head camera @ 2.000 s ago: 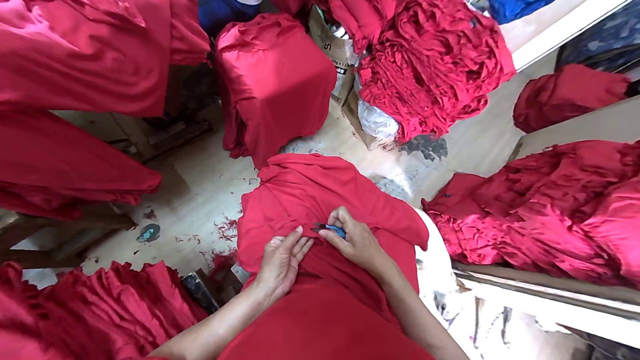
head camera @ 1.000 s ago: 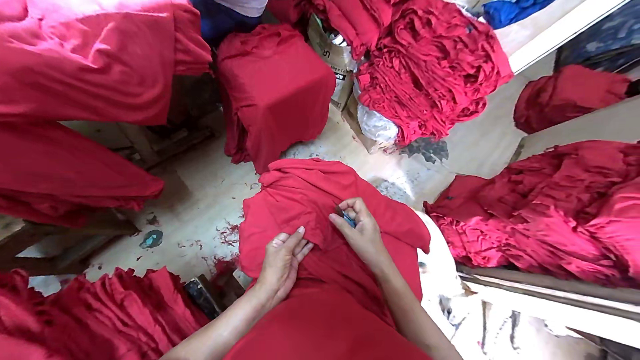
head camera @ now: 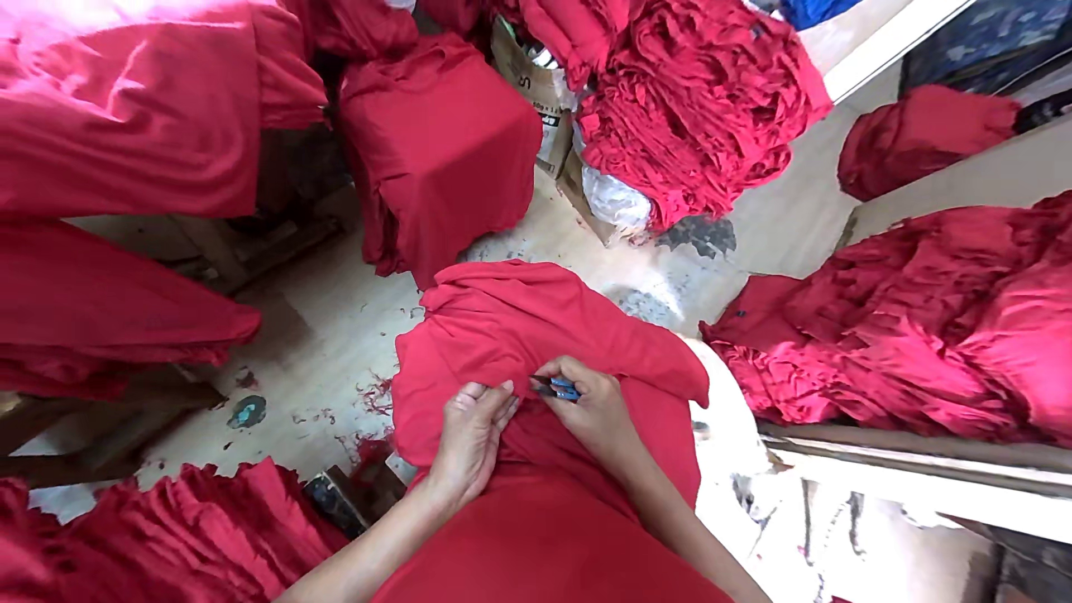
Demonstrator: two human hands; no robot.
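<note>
Red fabric (head camera: 536,318) lies spread over my lap in the middle of the view. My left hand (head camera: 477,427) pinches a bit of the fabric between thumb and fingers. Just to its right, my right hand (head camera: 586,398) holds a small blue-handled cutting tool (head camera: 559,388), probably thread snips, with the dark tip pointing left toward my left fingertips. The fingers hide part of the tool, and its blades are too small to make out clearly.
A covered red stack (head camera: 461,134) stands ahead, beside a heap of red cloth pieces (head camera: 695,100). More red fabric (head camera: 913,318) lies along the right. Hanging red cloth (head camera: 126,109) is at the left, and thread scraps (head camera: 377,394) litter the floor.
Between one second ago and now, my right hand has come closer to my left, and the blue tool's tip is now beside the left fingertips.
</note>
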